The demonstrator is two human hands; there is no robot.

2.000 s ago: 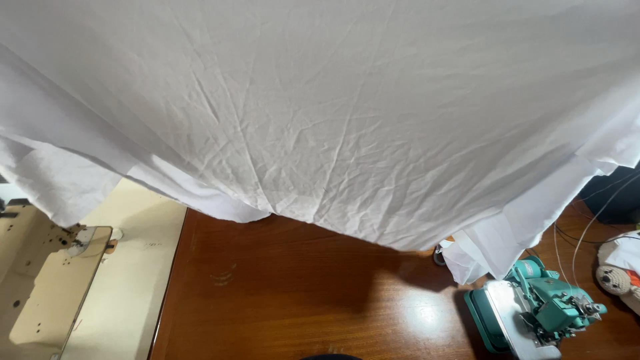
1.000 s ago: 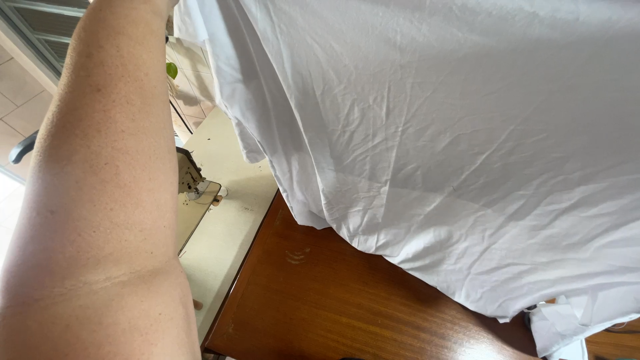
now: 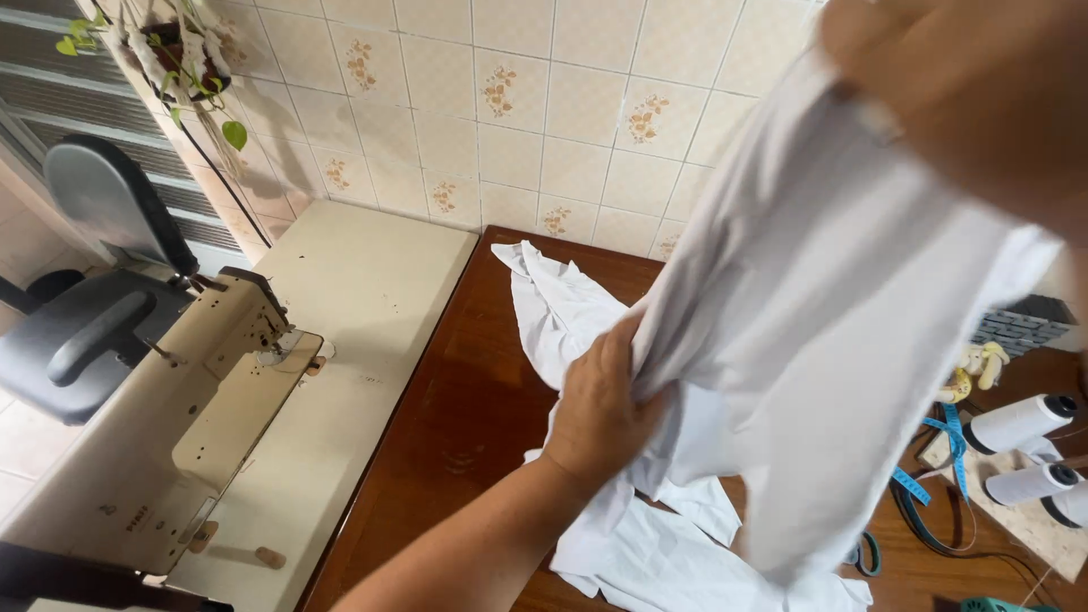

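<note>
A large piece of white cloth (image 3: 816,323) hangs in folds across the right half of the view. My left hand (image 3: 603,404) grips a gathered fold of it above the brown wooden table (image 3: 459,408). Blurred at the upper right, my right hand (image 3: 960,93) holds the cloth's upper part; its fingertips are hard to make out. Lower parts of the white cloth lie crumpled on the table, some toward the wall and some near the front.
A beige Pfaff sewing machine (image 3: 153,425) stands on a cream table (image 3: 374,280) at left, beside a black office chair (image 3: 110,255). At right are white thread cones (image 3: 1020,423), a blue tape measure (image 3: 952,442) and scissors handles (image 3: 869,554). A tiled wall (image 3: 578,119) rises behind.
The white cloth was spread wide across the view and is now gathered between my hands, partly on the table. My left hand has come down onto the cloth's middle. The view has shifted.
</note>
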